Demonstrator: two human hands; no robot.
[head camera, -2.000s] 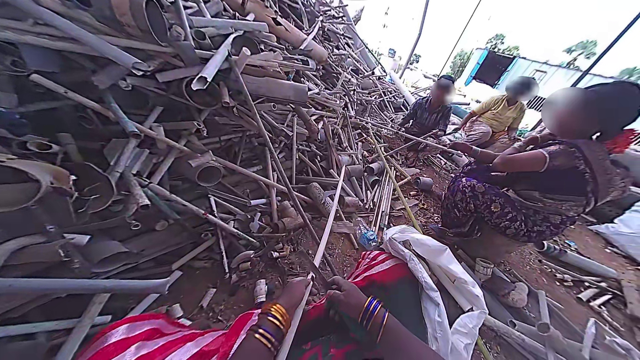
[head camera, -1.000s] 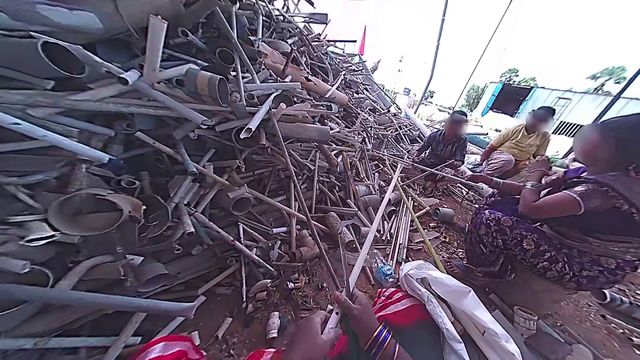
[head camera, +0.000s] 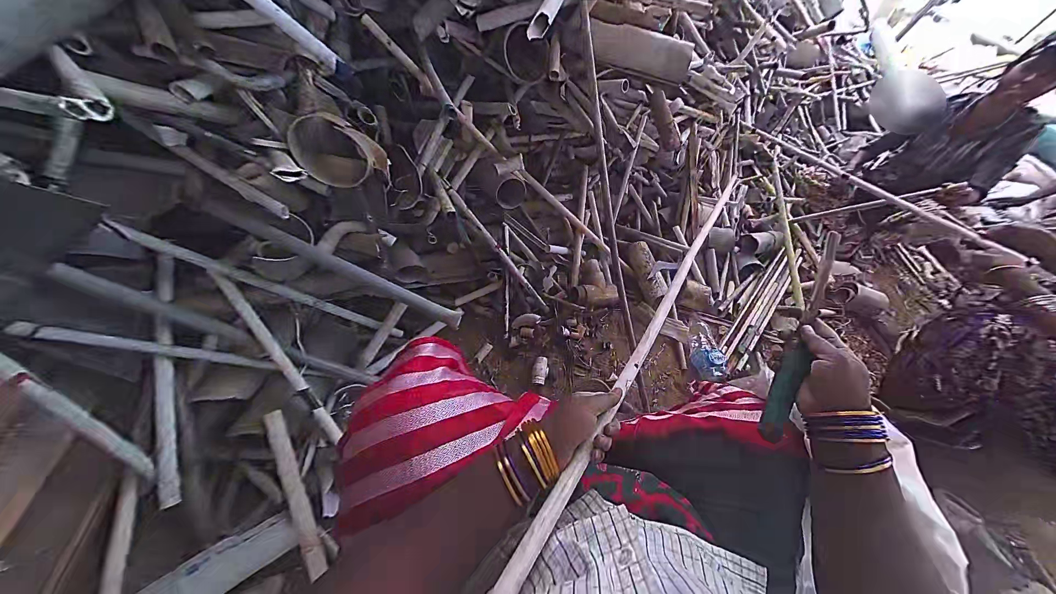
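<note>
My left hand (head camera: 584, 419), with bangles on its wrist, grips a long pale plastic pipe (head camera: 660, 318) that slants from my lap up toward the scrap heap. In my right hand (head camera: 832, 375), also with bangles, is a knife-like tool with a dark green handle (head camera: 788, 388); its narrow brownish blade (head camera: 823, 276) points upward. The tool is held to the right of the pipe, apart from it. Beneath my hands lie a red and white striped cloth (head camera: 429, 421) and a checked cloth (head camera: 619, 544) over my lap.
A large heap of scrap plastic pipes (head camera: 330, 153) fills the left and the far side. A clear plastic bottle (head camera: 706, 355) lies beyond my knees, beside a row of thin pipes (head camera: 755, 305). One person (head camera: 949, 148) sits at the upper right, and another's patterned garment (head camera: 957, 371) shows at the right edge.
My hands, close together on the pipe before, are now apart. My right hand has moved right with the tool, while my left hand still holds the pipe. The view has tilted down.
</note>
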